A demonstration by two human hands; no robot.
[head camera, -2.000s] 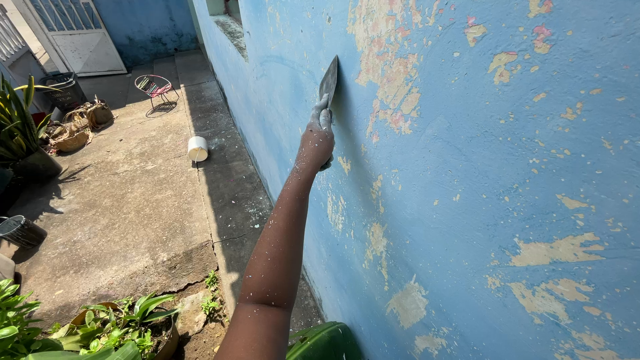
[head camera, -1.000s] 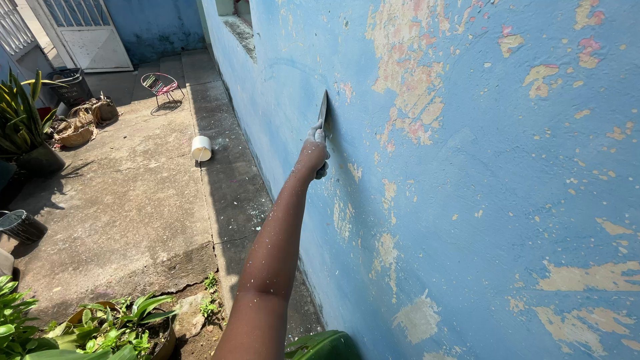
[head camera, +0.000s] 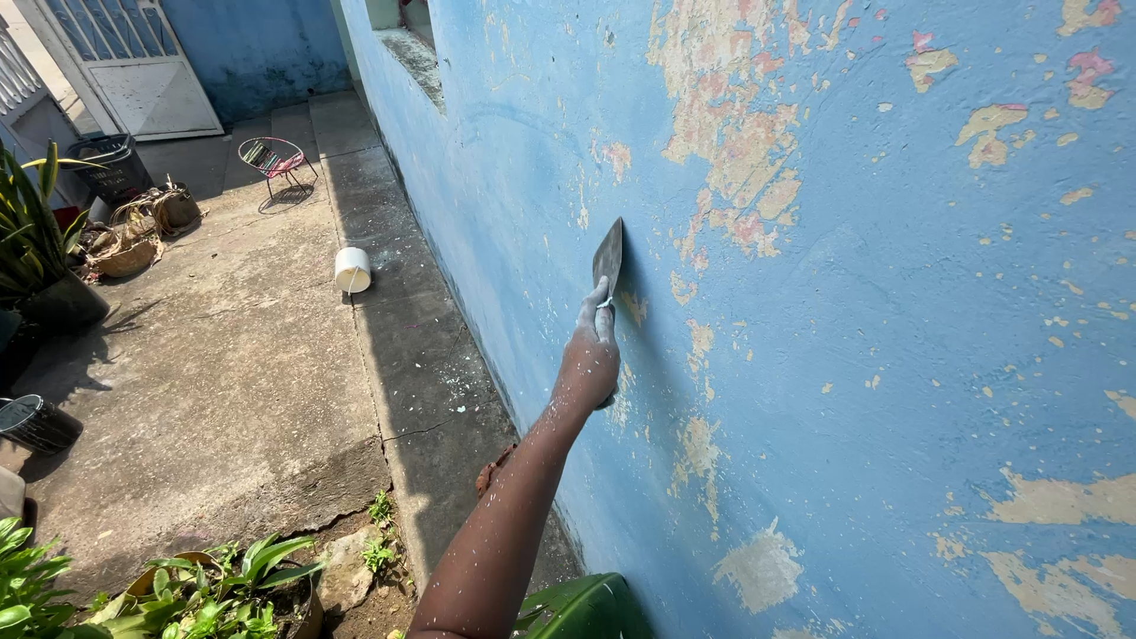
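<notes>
My left hand [head camera: 595, 359], dusty pale at the fingers, grips a metal putty knife [head camera: 609, 253]. Its handle is mostly hidden in the hand. The blade points upward, close against the blue painted wall [head camera: 887, 355], just left of a large flaked patch [head camera: 728, 133] showing beige and pink beneath. White flecks dot the hand and forearm. My right hand is out of view.
A white bucket [head camera: 352, 270] lies on the concrete left of the wall. Beyond it stands a small round chair [head camera: 275, 164]. Potted plants [head camera: 62, 297] line the left; a green object [head camera: 586, 608] sits at the wall's foot. Paint chips speckle the shaded strip.
The hand and putty knife have moved lower on the wall compared with two seconds ago, with the knife still gripped. A reddish-brown thing now shows beside the forearm.
</notes>
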